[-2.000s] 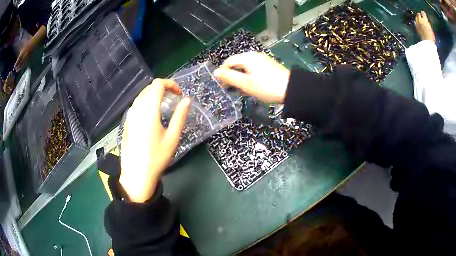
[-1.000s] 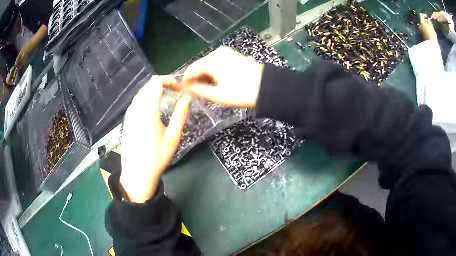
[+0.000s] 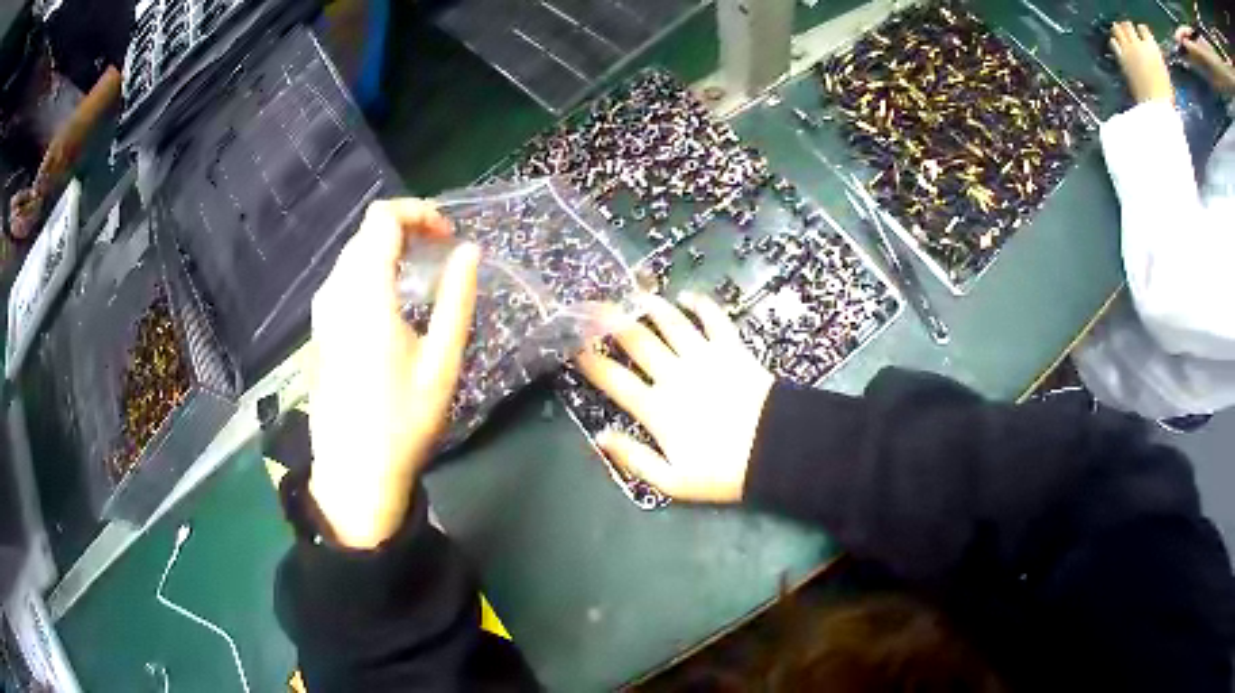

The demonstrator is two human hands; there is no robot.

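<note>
My left hand (image 3: 386, 359) grips the upper left edge of a clear plastic bag (image 3: 522, 251) that holds many small dark, shiny parts. My right hand (image 3: 684, 399) lies palm down with fingers spread over the near left part of a shallow parts tray (image 3: 851, 355). Its fingertips are at the bag's lower right edge; whether they touch it is hard to tell. Small dark, silvery sleeves (image 3: 813, 291) lie loose in the tray, and more lie heaped behind it (image 3: 650, 136). The parts under my right hand are hidden.
A tray of brass-and-black parts (image 3: 962, 129) is at the upper right, with silvery tweezers (image 3: 907, 271) beside it. Black plastic trays (image 3: 271, 190) lean at the left. A white cord (image 3: 197, 609) lies lower left. A neighbour's white sleeve (image 3: 1158, 203) and hands are at the right.
My right hand has left the bag's top edge and moved down and right onto the tray, fingers now spread. My left hand still holds the bag, slightly further left. The tweezers and more tray show.
</note>
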